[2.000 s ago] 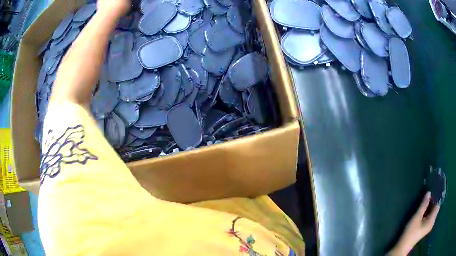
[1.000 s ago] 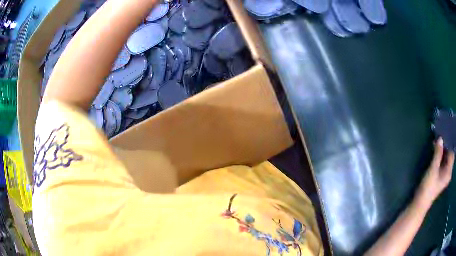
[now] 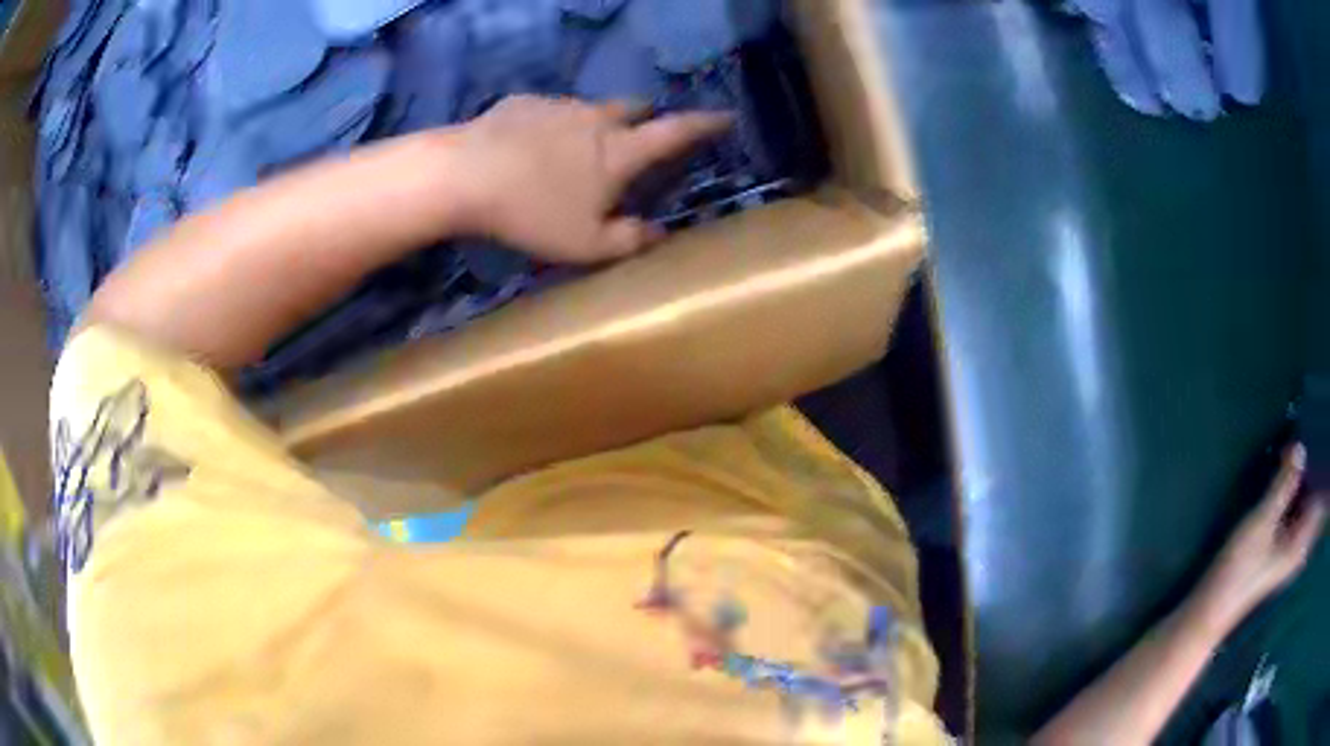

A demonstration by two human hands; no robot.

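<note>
Many loose grey oval end caps [image 3: 270, 66] fill the cardboard carton [image 3: 613, 364] in front of me. My left hand [image 3: 569, 175] is over the caps near the carton's near wall. Its thumb and fingers are apart, and I see no cap clearly held in it. My right hand [image 3: 1276, 532] is at the far right over the dark green surface [image 3: 1167, 364]. A dark, blurred end cap [image 3: 1297, 427] shows at its fingertips, seen nearly edge-on and partly cut by the picture's edge.
Several more grey caps [image 3: 1167, 51] lie on the green surface at the top right. The surface has a shiny rounded edge [image 3: 1021, 321] beside the carton. A small pale, blurred object [image 3: 1243, 721] is at the bottom right. My yellow shirt fills the lower left.
My left hand has come into view from the top, now low over the carton near its front wall. My right hand is slightly lower in the picture. The view has shifted.
</note>
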